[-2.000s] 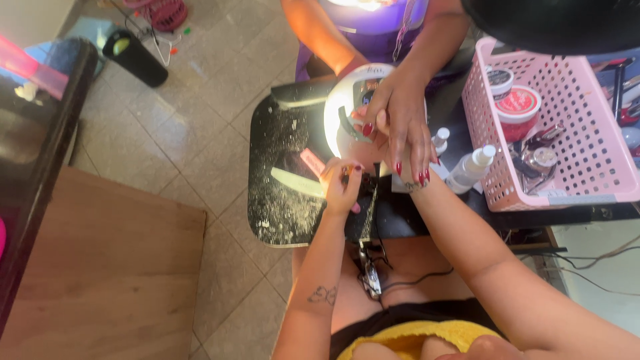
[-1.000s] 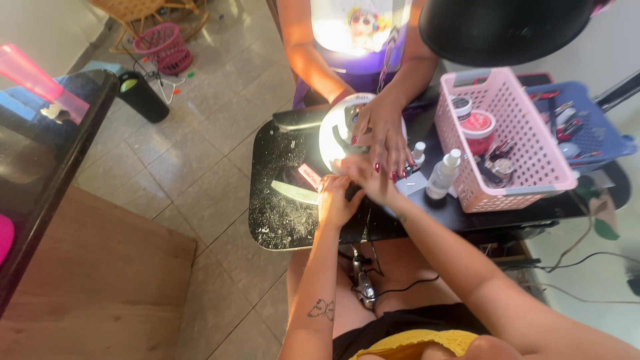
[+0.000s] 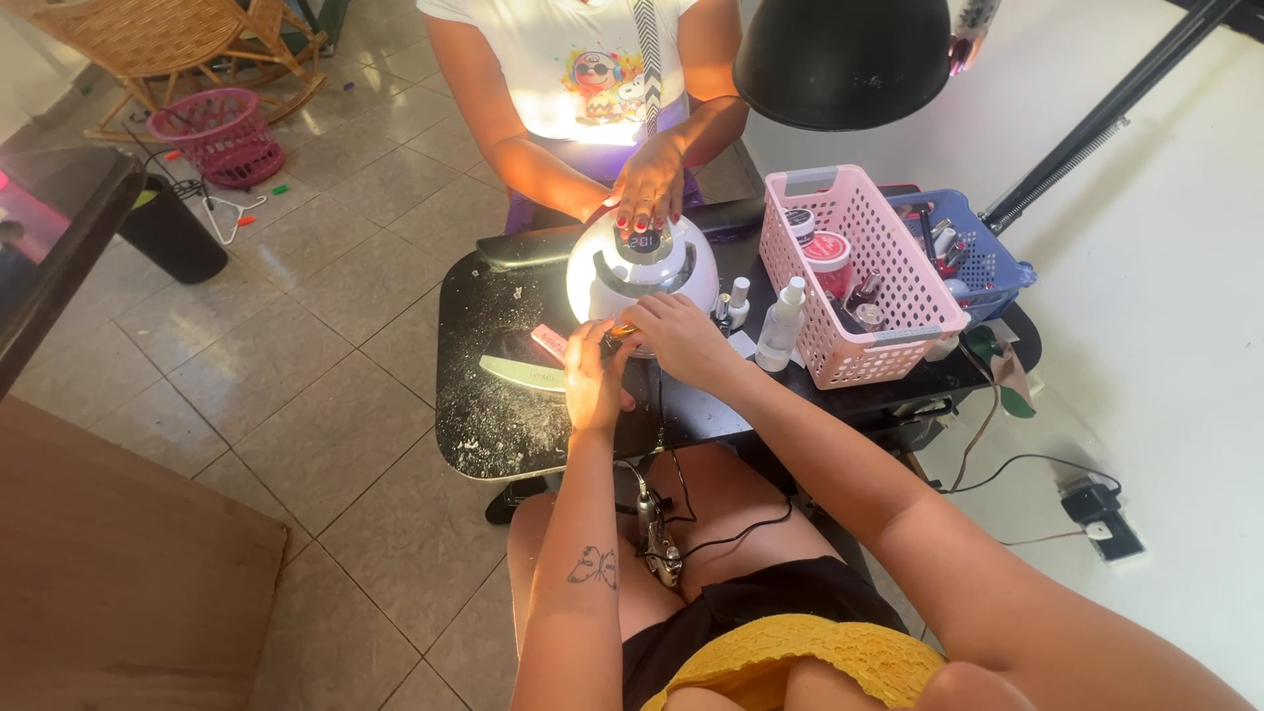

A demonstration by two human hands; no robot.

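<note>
My left hand [image 3: 594, 385] and my right hand [image 3: 681, 334] meet in front of a white domed nail lamp [image 3: 696, 272] with a lit display. Between their fingers is a small gold-coloured item [image 3: 622, 332], too small to name. The left fingers close around it and the right fingertips touch its upper side. Across the lamp, the other person's hand [image 3: 647, 188], with red nails, rests on the lamp's top; their second hand is mostly hidden behind it. Left of my hands, a pink nail file [image 3: 549, 342] and a pale curved nail file [image 3: 521, 373] lie on the dusty black table [image 3: 494, 434].
Right of the lamp stand a clear spray bottle [image 3: 781, 326], a small white bottle [image 3: 739, 301], a pink basket [image 3: 889, 341] of jars and a blue basket [image 3: 987, 286]. A black lamp shade [image 3: 844, 64] hangs above. A nail drill [image 3: 657, 538] with cords lies on my lap.
My right hand has drawn back from the other person's hand and come to my left hand's fingers. The other person's hand has moved onto the lamp's top. The view has shifted.
</note>
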